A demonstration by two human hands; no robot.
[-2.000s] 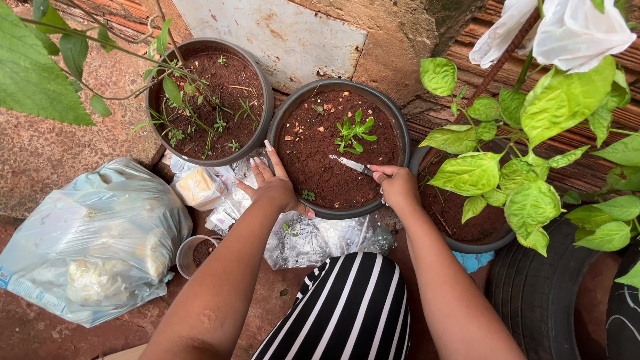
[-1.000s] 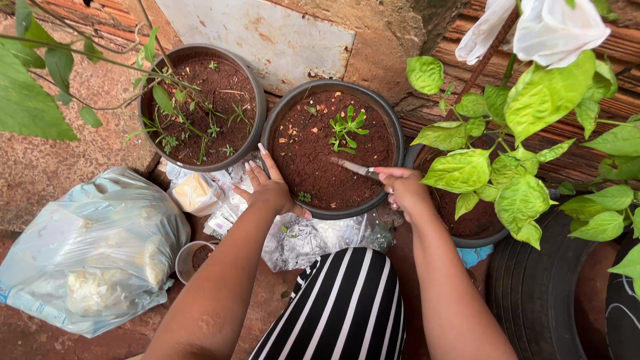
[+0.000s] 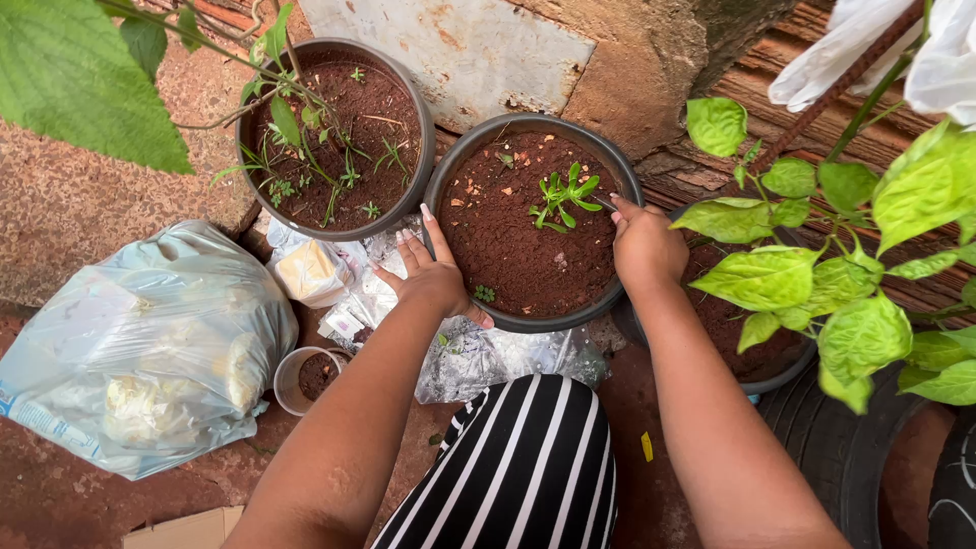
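A round dark plastic pot (image 3: pixel 534 322) of reddish soil stands before me, with a small green leafy plant (image 3: pixel 563 200) right of its middle. My left hand (image 3: pixel 435 284) rests against the pot's left rim, fingers spread and holding nothing. At the inner right side, my right hand (image 3: pixel 646 242) is closed on a small knife (image 3: pixel 605 203); only a short dark part of it shows by the plant's right side, and the rest is hidden. A tiny seedling (image 3: pixel 484 293) grows by the near left rim.
Another soil pot (image 3: pixel 428 145) stands behind left, a third (image 3: pixel 793 366) at right under large pepper-like leaves (image 3: pixel 762 282). A filled plastic bag (image 3: pixel 152 343), a clear cup of soil (image 3: pixel 290 381) and crumpled plastic (image 3: pixel 488 358) lie left and near. A tire (image 3: pixel 831 442) lies at lower right.
My right hand has moved up along the pot's right side, and the knife's blade, earlier visible over the soil below the plant, no longer shows there. My left hand stays at the left rim.
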